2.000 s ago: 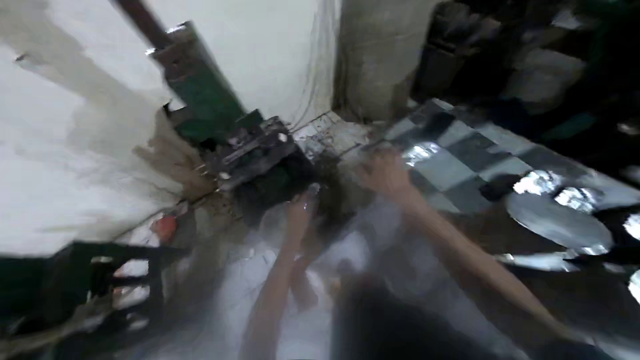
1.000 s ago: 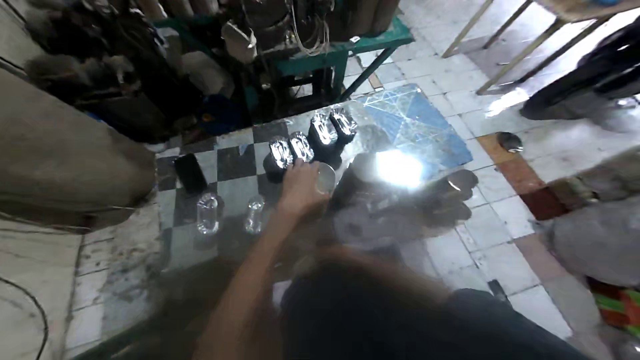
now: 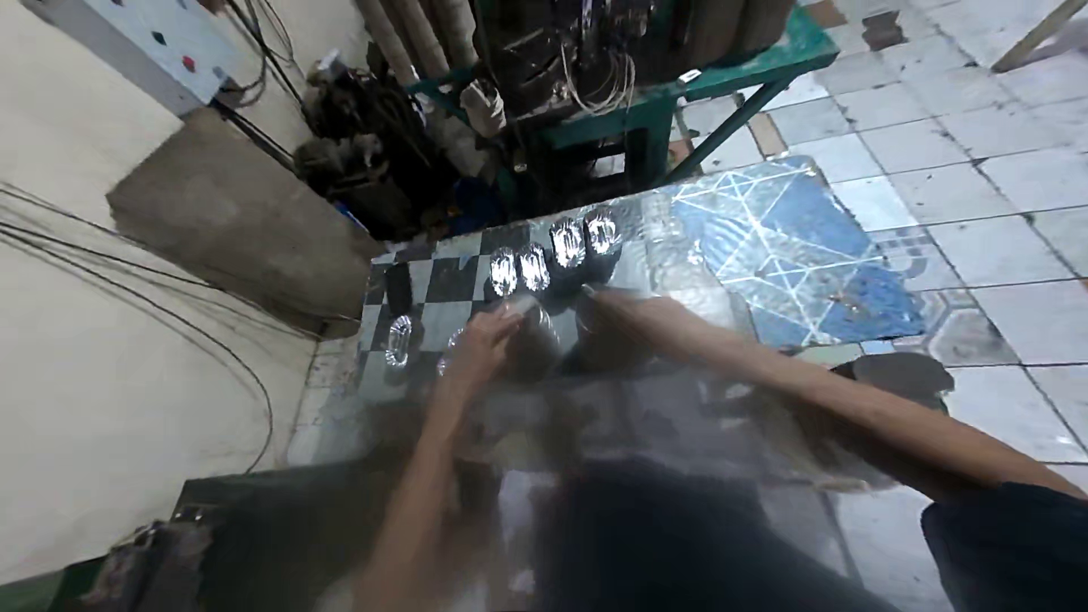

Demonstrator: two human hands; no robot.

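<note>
On a checkered tiled tabletop (image 3: 450, 280) stand several shiny, oval clear-plastic or metallic pieces, among them a shiny oval piece (image 3: 569, 243) in a row at the back. My left hand (image 3: 493, 330) is just in front of that row, its fingers on or close to a pale, blurred object; whether they grip it I cannot tell. To its right, my right hand (image 3: 616, 313) reaches in over a dark, blurred area, and its fingertips are smeared by motion. Another clear oval piece (image 3: 398, 341) lies at the left, below a dark rectangular object (image 3: 398, 289).
A blue patterned tile panel (image 3: 778, 246) forms the right end of the tabletop. Behind it stands a green metal bench (image 3: 765, 72) with machine parts and looped wire. A control box with a red button (image 3: 189, 63) and loose cables are at the left wall.
The view has swung from the machine by the wall to the tabletop. Since one second ago, my right hand has come in over the tabletop beside my left hand.
</note>
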